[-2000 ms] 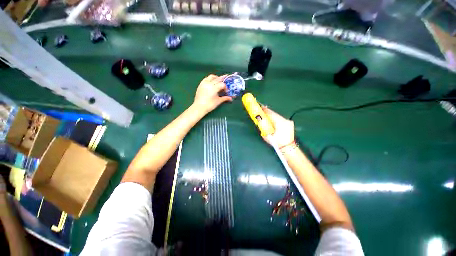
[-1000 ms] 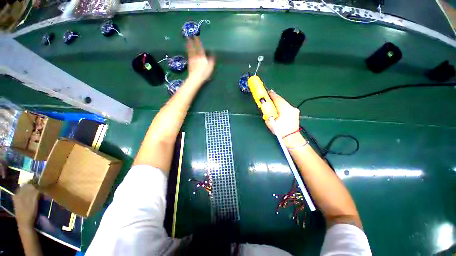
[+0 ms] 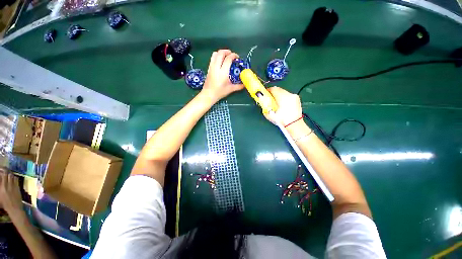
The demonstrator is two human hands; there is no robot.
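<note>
My left hand holds a round blue-and-white circuit board assembly by its left side, its pale lead pointing up. My right hand grips the yellow hot glue gun, its nozzle end over the right part of that board. The nozzle tip itself cannot be made out. A long white glue stick runs from the gun's rear along my right forearm. Another round board lies just right of the held one, its white-ended lead pointing up. A third board lies left of my left hand.
Black cylindrical housings stand or lie at left and upper right. A perforated strip lies between my arms, with small wired parts near my right forearm. An open cardboard box, a metal bar and another person's arm are at left.
My left hand has come back from the far board and now holds a board at the gun. The board formerly under the gun lies to the right. Belt items sit further right in view.
</note>
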